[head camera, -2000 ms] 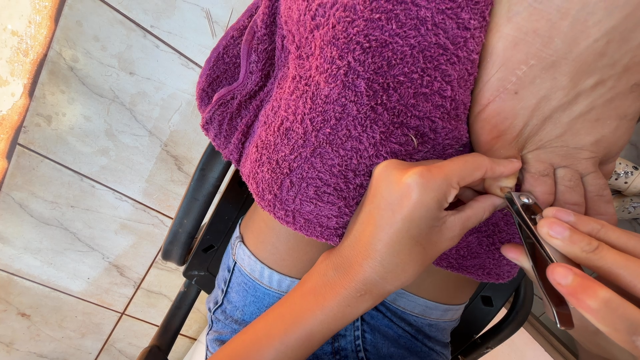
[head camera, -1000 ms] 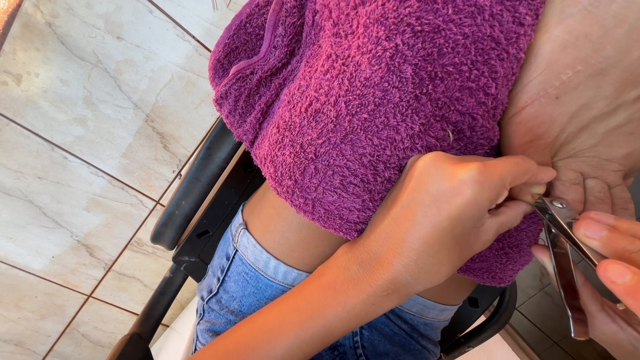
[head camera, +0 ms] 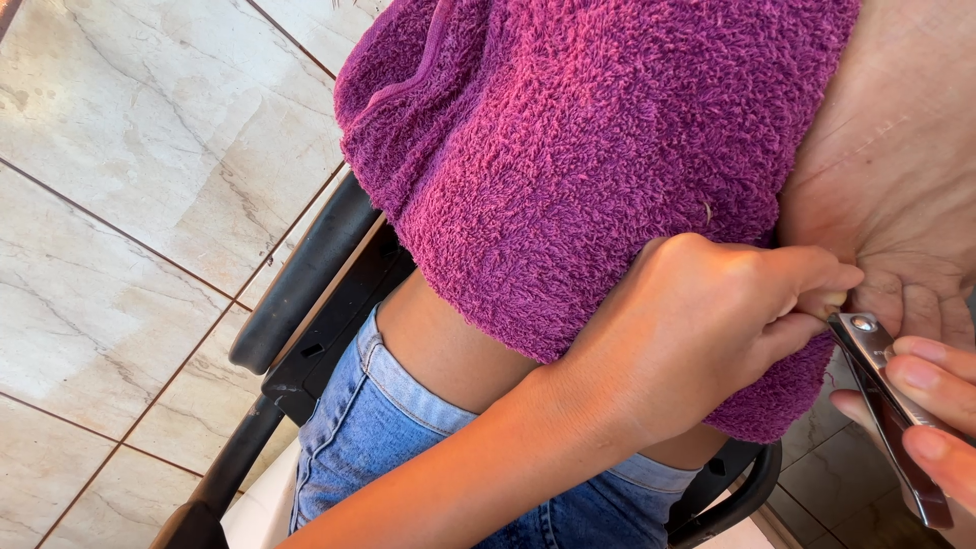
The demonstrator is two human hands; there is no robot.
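Observation:
My left hand (head camera: 709, 328) pinches the big toe (head camera: 822, 303) of another person's bare foot (head camera: 877, 168) between thumb and fingers. At the right edge, my right hand (head camera: 934, 404) holds a metal nail clipper (head camera: 877, 381), its jaws touching the tip of that toe and its lever standing apart from its body. The foot's other toes are curled beside the clipper. Under my left hand a purple terry towel (head camera: 595, 152) lies over my lap, with a small pale sliver (head camera: 707, 212) on it.
Denim shorts (head camera: 427, 435) show below the towel. A black armrest (head camera: 305, 274) of a chair is on the left, and a curved black chair part (head camera: 751, 488) is at the lower right. Marble-patterned floor tiles (head camera: 114, 191) lie below.
The clipper's lever stands wider from its body than two seconds ago. My left hand keeps its hold on the toe. The view has shifted somewhat.

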